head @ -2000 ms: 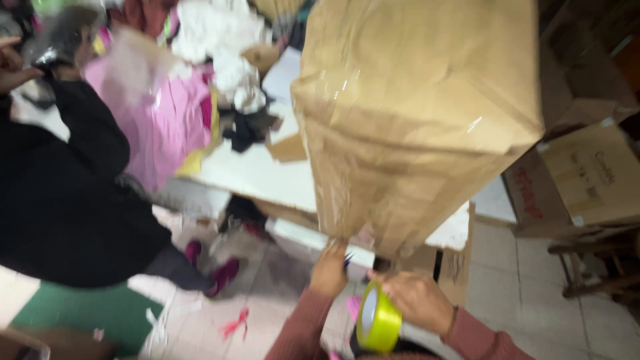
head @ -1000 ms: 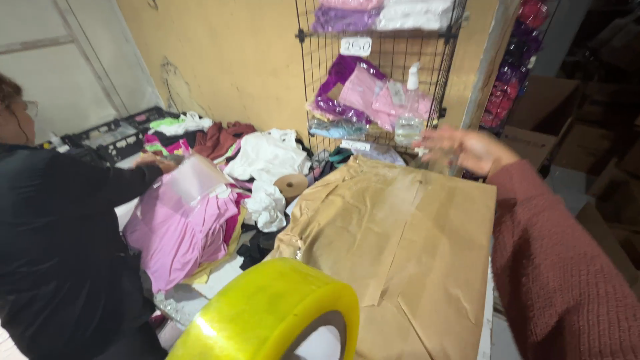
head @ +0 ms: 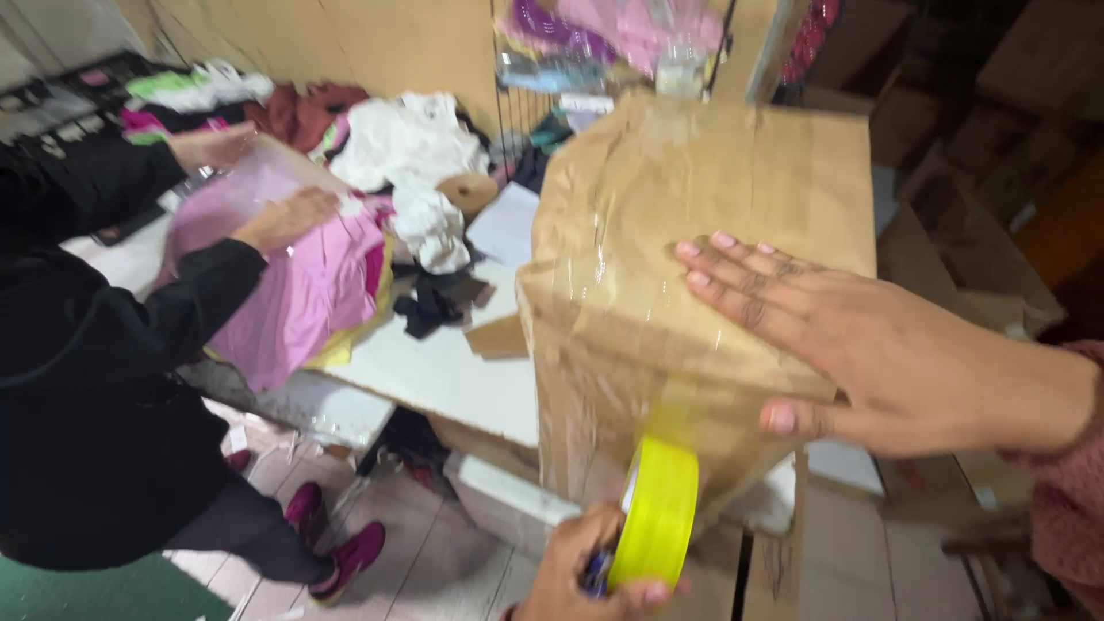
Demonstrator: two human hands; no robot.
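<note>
A large parcel wrapped in brown paper (head: 690, 198) stands on the white table, with shiny strips of clear tape over its top and side. My right hand (head: 828, 345) lies on its upper face, fingers spread, holding nothing. Low at the parcel's near side, my left hand (head: 595, 561) grips a roll of yellow-tinted packing tape (head: 657, 513). A short yellowish stretch of tape rises from the roll to the paper. A small dark blue object, not clear in kind, is also in my left hand.
At left a person in black (head: 95, 362) handles pink fabric (head: 293, 302) on the white table (head: 431, 371). White garments (head: 405, 142), a brown tape roll (head: 468, 191) and dark scraps lie behind. A wire rack holds bagged items. Cardboard boxes (head: 966, 250) stand at right.
My right hand, raised beyond the parcel a second ago, now rests on its upper face. The tape roll, large in the near foreground then, is now low by the parcel's near side.
</note>
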